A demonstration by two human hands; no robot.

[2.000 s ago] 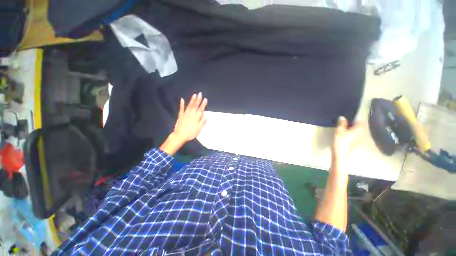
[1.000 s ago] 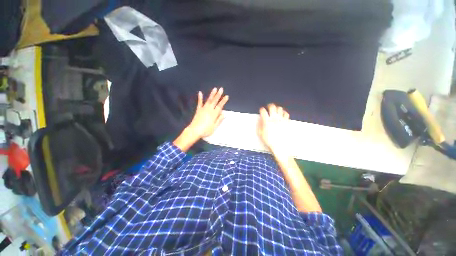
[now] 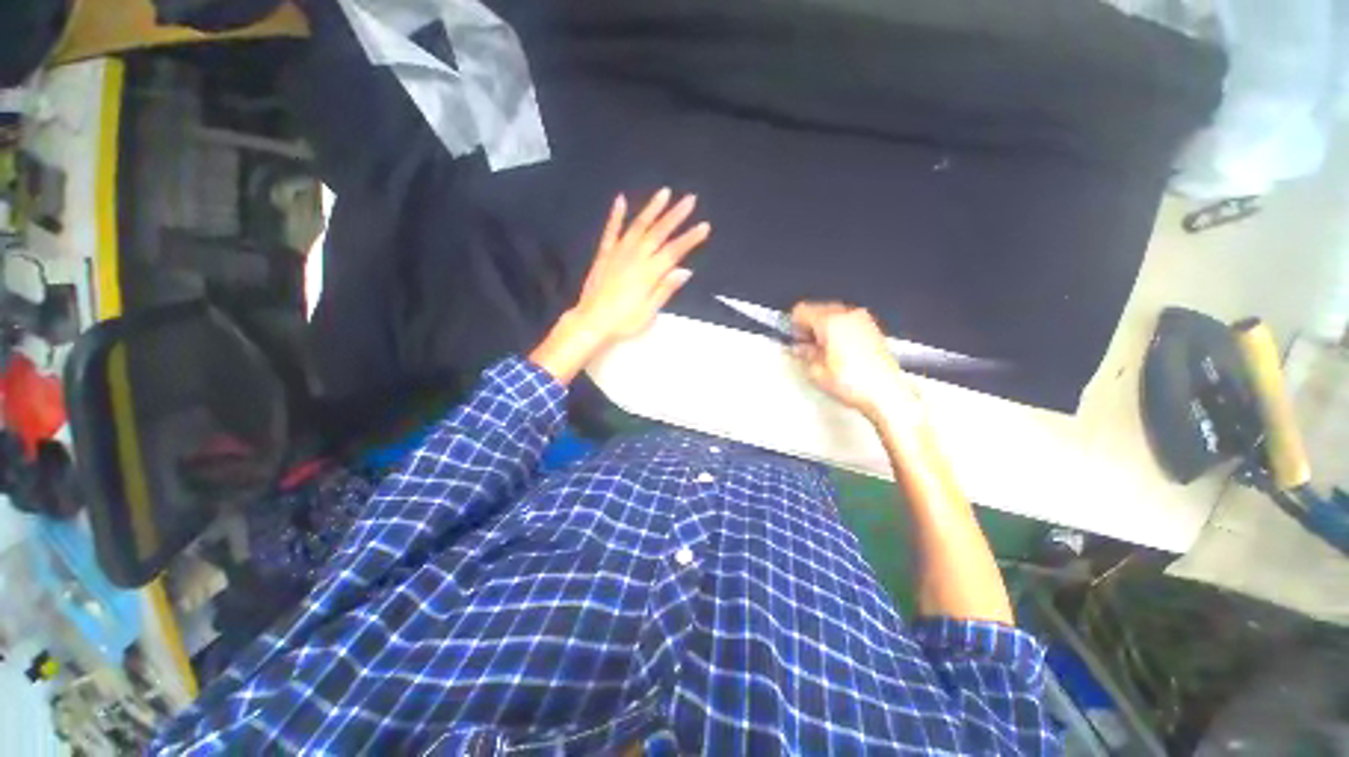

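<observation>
A large dark cloth (image 3: 888,222) lies over the white table, its lower edge in front of me. My left hand (image 3: 633,281) lies flat on the cloth near that edge, fingers spread, holding nothing. My right hand (image 3: 846,355) is at the lower edge with curled fingers and grips the edge. A thin pale grey-white sliver (image 3: 752,312) shows there and tapers away on both sides of the hand. Whether it is a loose strip or the turned-up underside is unclear. My right fingertips are partly hidden.
An iron (image 3: 1195,396) with a pale yellow handle stands at the table's right end. A small dark tool (image 3: 1221,213) lies right of the cloth. Folded pale interfacing (image 3: 462,89) lies on the cloth's upper left. A dark chair (image 3: 178,444) and a yellow-edged table (image 3: 110,222) are at left.
My right hand has moved left from the cloth's right corner to the middle of its lower edge and closed there. The pale sliver has appeared. My left hand has shifted slightly right.
</observation>
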